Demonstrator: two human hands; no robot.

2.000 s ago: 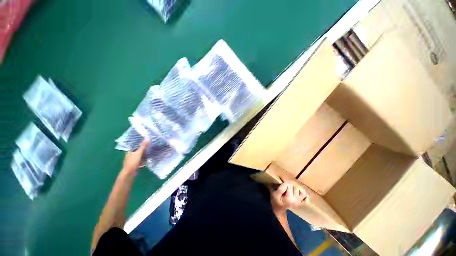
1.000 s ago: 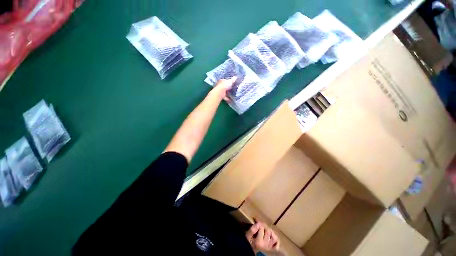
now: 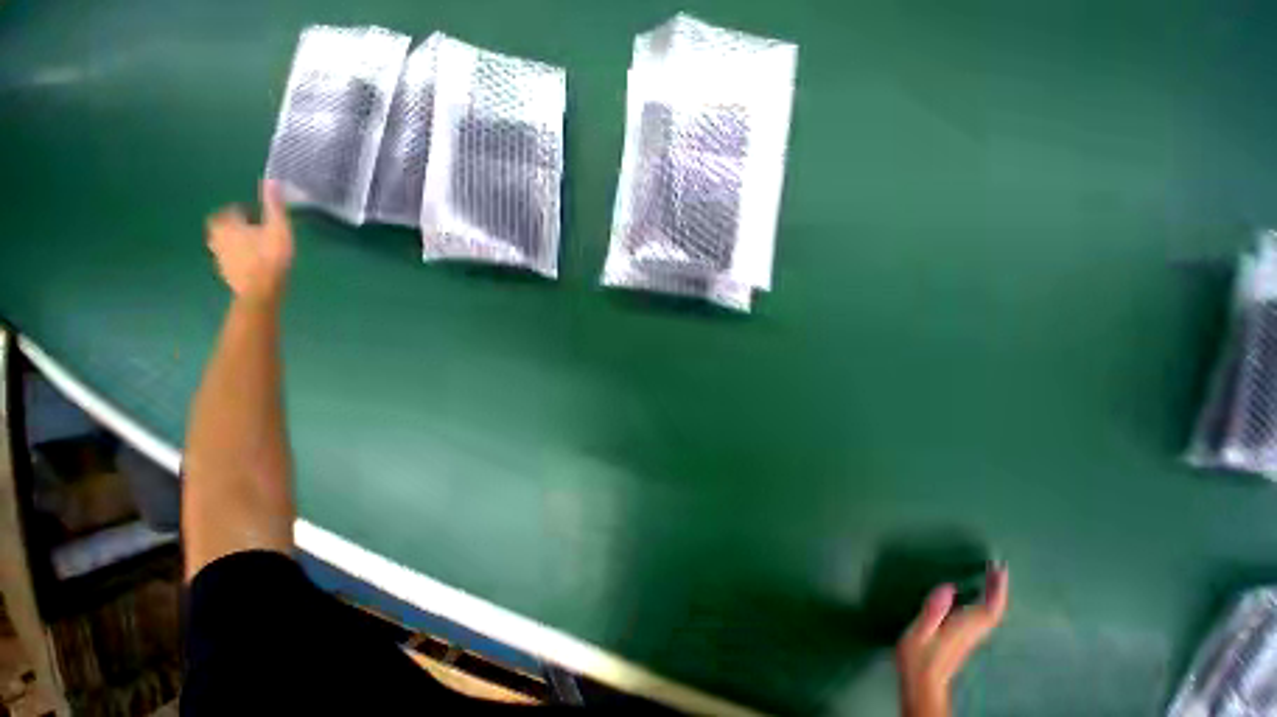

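Note:
My left hand [image 3: 252,249] is over the green bench at the left, fingers apart, with a fingertip at the lower left corner of a clear dimpled bubble bag [image 3: 336,119]. Whether it presses on the bag is unclear. Another bubble bag [image 3: 497,161] overlaps beside it, with a dark item showing through. A thicker bubble bag pile [image 3: 700,168] lies to their right. My right hand [image 3: 955,630] is low at the right over the bench, empty, with thumb and fingers apart; its wrist is cut off by the bottom edge.
The green bench [image 3: 896,378] fills most of the view, with a curved pale edge [image 3: 420,595] nearest me. More bubble bags lie at the right rim, one upper [image 3: 1246,364] and one lower [image 3: 1232,665], both cut off. Brown stacked material [image 3: 119,637] shows below the bench at lower left.
The view has swung left along the bench, and the open carton has left it. My right hand has let go of the carton. My left hand has left the fanned row of bags.

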